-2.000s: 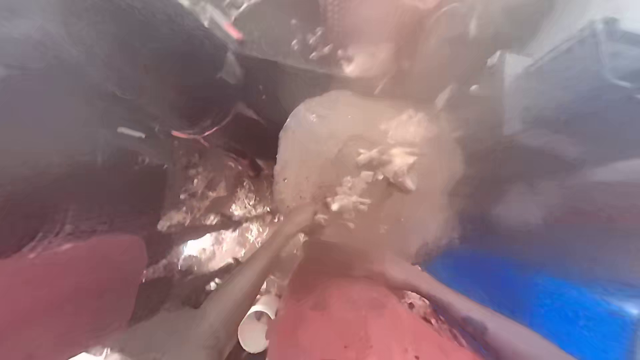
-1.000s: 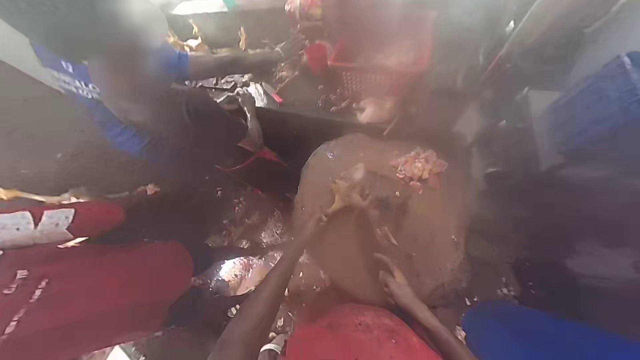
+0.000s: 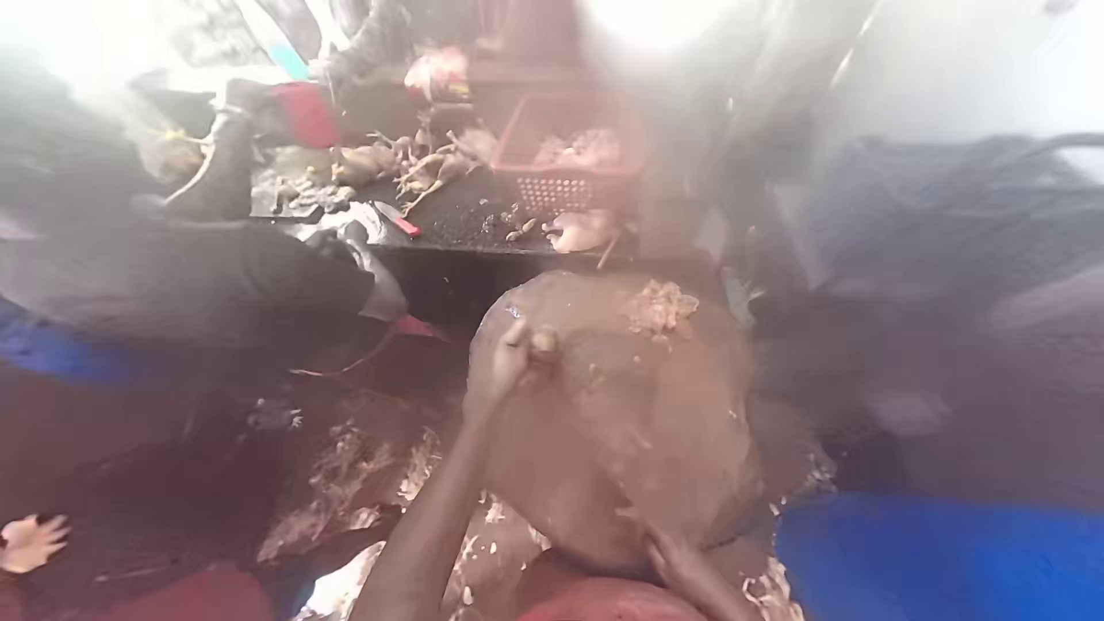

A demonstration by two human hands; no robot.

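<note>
A large round wooden chopping block (image 3: 690, 405) stands directly before me, its top wet and brown. My left hand (image 3: 509, 358) is over the block's left part, fingers curled beside a small pale lump (image 3: 543, 343); haze hides whether it grips the lump. Low on the block, near its front edge, is my right hand (image 3: 668, 548), blurred, with one or more fingers stretched toward the upper left; whether it holds anything is unclear. A small heap of pinkish meat pieces (image 3: 662, 307) lies at the block's far side.
Behind the block, a dark counter (image 3: 466, 237) carries a red plastic basket (image 3: 565, 177) of meat, a plucked chicken (image 3: 582, 231), more chickens (image 3: 366, 164) and a red-handled knife (image 3: 401, 220). A person's arm (image 3: 384, 280) is at left. Blue plastic (image 3: 940, 561) lies at right; scraps cover the ground.
A yellowish chicken piece with feet was by my left hand one second ago; that hand now looks curled. My right hand has moved nearer the block's front edge. The view has shifted.
</note>
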